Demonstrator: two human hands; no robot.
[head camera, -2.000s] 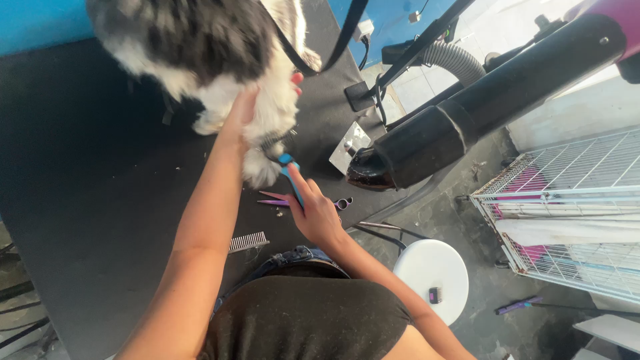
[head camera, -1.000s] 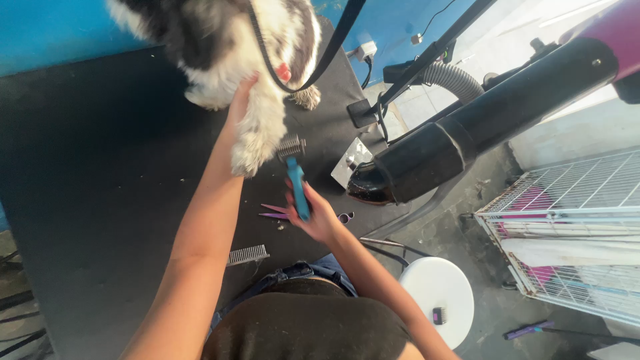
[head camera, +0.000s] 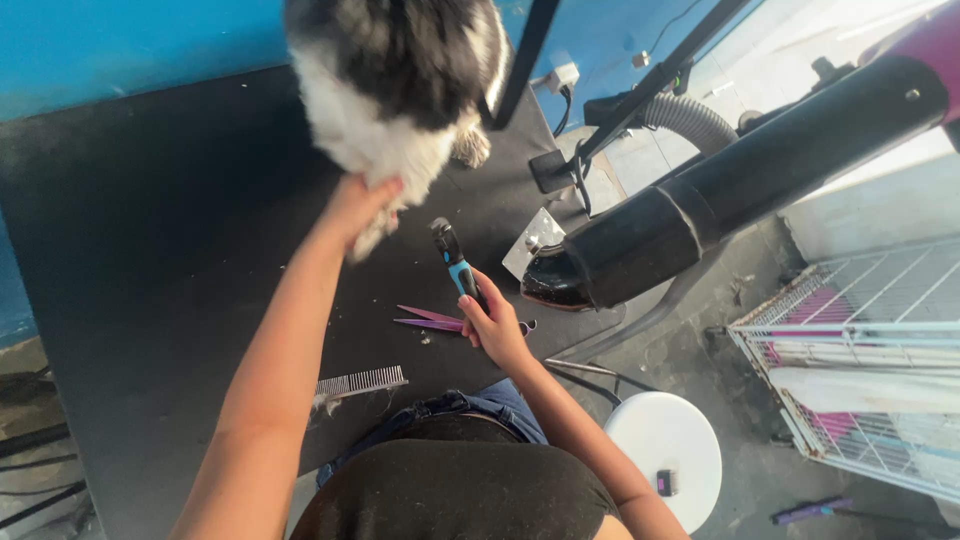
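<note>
A black-and-white long-haired dog (head camera: 390, 82) is on the black grooming table (head camera: 165, 225), its head not in view. My left hand (head camera: 360, 210) grips one of its white-furred legs near the paw. In my right hand (head camera: 491, 319) is a grooming rake (head camera: 457, 268) with a blue and black handle, its head pointing up the table, apart from the dog. Purple scissors (head camera: 431, 320) lie partly behind my right hand. Nearer my body rests a metal comb (head camera: 364, 381), with loose fur beside it.
A black dryer nozzle (head camera: 637, 247) reaches over the table's right side, above a metal plate (head camera: 531, 244). A black strap (head camera: 525, 64) hangs by the dog. Beyond the table stand a white round stool (head camera: 667, 450), holding a small clipper comb, and a white wire cage (head camera: 862, 330).
The rake has turned in my right hand and its toothed side no longer faces the view. The dog's body has shifted, and my left hand now holds the leg lower, near the paw.
</note>
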